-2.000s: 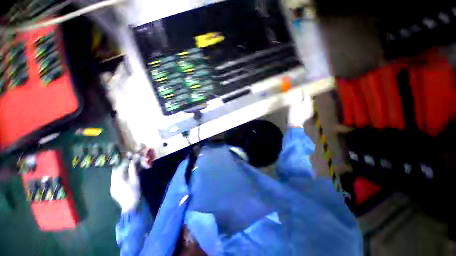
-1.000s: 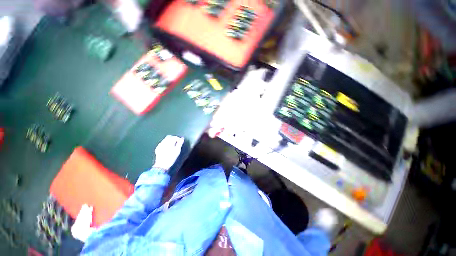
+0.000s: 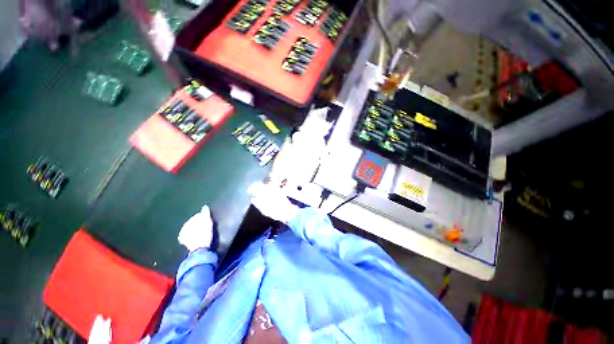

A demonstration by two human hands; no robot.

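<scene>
My left hand, in a white glove, rests on the green mat near its edge; nothing shows in it, but its fingers are blurred. My right hand, also gloved, is at the near left corner of the white machine table, just below a crumpled white cloth; whether it holds anything is unclear. Populated panels sit at the left end of the black fixture plate. A small panel group lies on the mat above my hands. More panels lie on a small red pad.
A black tray with red lining holds several panels at the top. A red-blue pendant and orange knob are on the machine. Another person's gloved hand touches a red foam sheet at lower left. Panels lie at far left.
The view has turned left from the machine toward the mat. My right hand has come from the machine's front right to its left corner. My left hand has moved from that corner onto the mat.
</scene>
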